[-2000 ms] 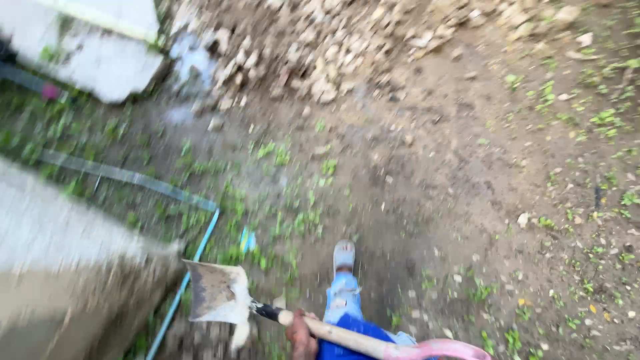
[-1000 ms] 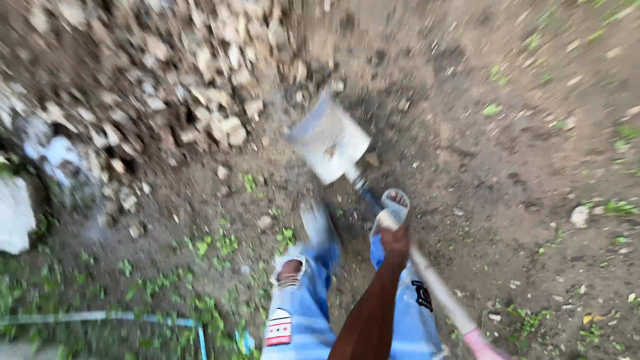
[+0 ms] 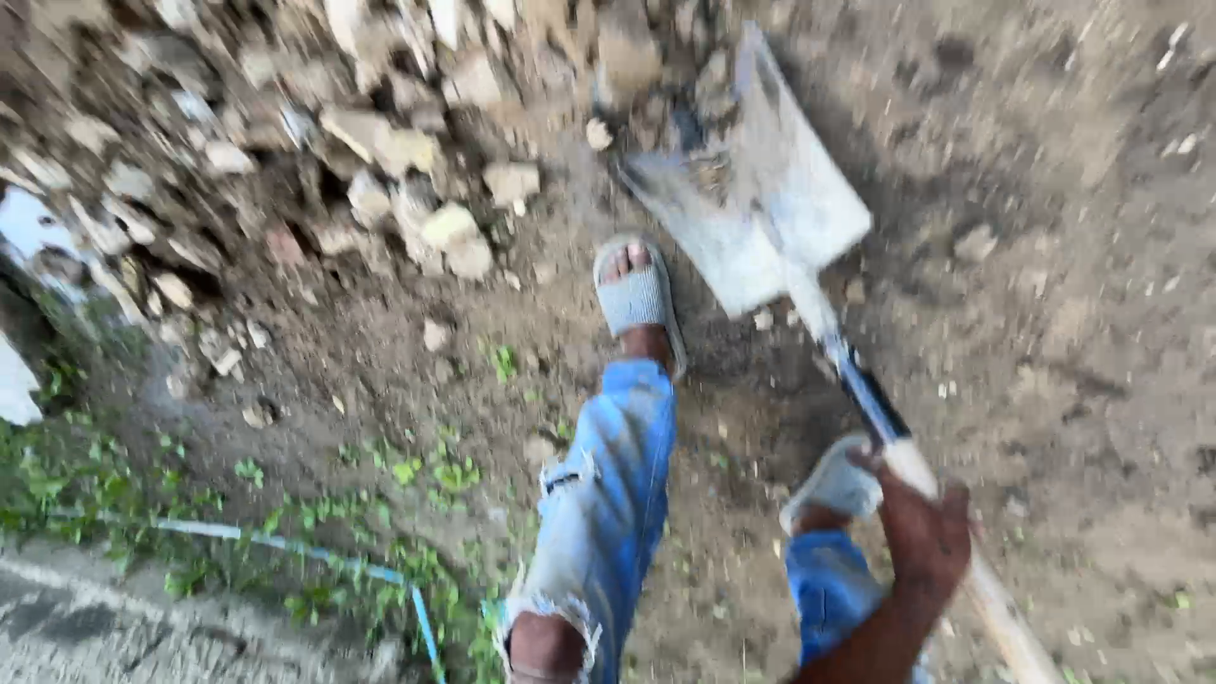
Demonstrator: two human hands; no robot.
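Note:
My left hand (image 3: 921,527) is closed around the pale wooden shaft of a shovel (image 3: 817,214), just behind its dark socket. The square metal blade points up the view, at the edge of a heap of stones and rubble (image 3: 475,85), with a little dirt on its face. The shaft runs down to the right and out of the frame. My right hand is not in view, and the rear end of the shovel is hidden beyond the edge.
My sandalled feet (image 3: 635,294) are on bare soil, left of and below the blade. At the lower left lie a thin blue pipe (image 3: 285,543), low weeds and a concrete edge (image 3: 123,617). A pale slab (image 3: 14,385) shows at the left edge.
The shovel blade, beside a concrete block two seconds ago, is now by the rubble heap. The view has shifted toward the heap. My left hand has kept its hold on the shaft.

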